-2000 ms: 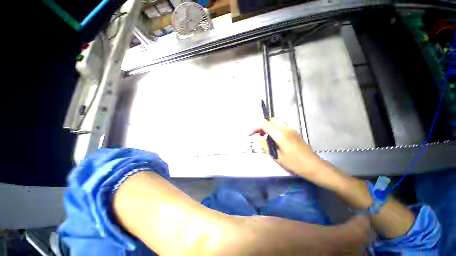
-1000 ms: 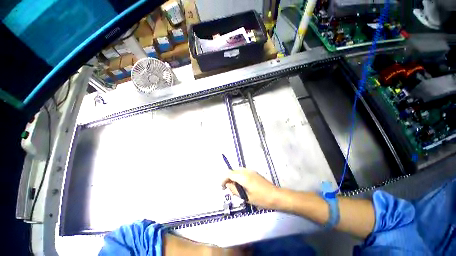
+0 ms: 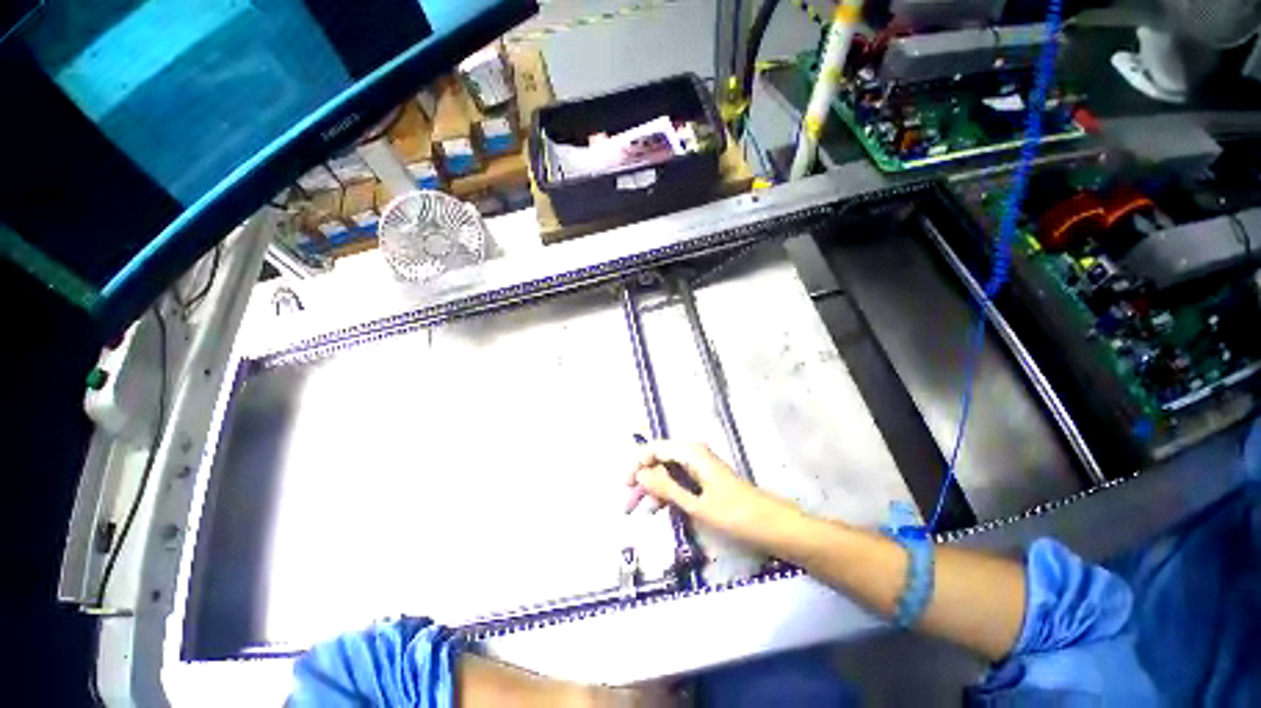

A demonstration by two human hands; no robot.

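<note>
My right hand is bare and held over the conveyor's dark crossbars, near the middle of the view. It holds a thin dark pen-like tool, mostly hidden by the fingers, with the tip showing above them. A blue strap is on the right wrist, with a coiled blue cord running up. The crossbars span the conveyor between its toothed chains. A small metal fitting sits at their near end. My left hand is cut off by the bottom edge; only the sleeve and forearm show.
Green power boards stand at the far right and right, one with orange-red coils. A black bin holds papers behind the far rail. A small white fan, cartons and a monitor are at the left back.
The view has swung up and right, bringing the bin and boards into sight. The tool, seen lengthwise earlier, now shows less outside my right fingers. The left forearm has mostly left the picture.
</note>
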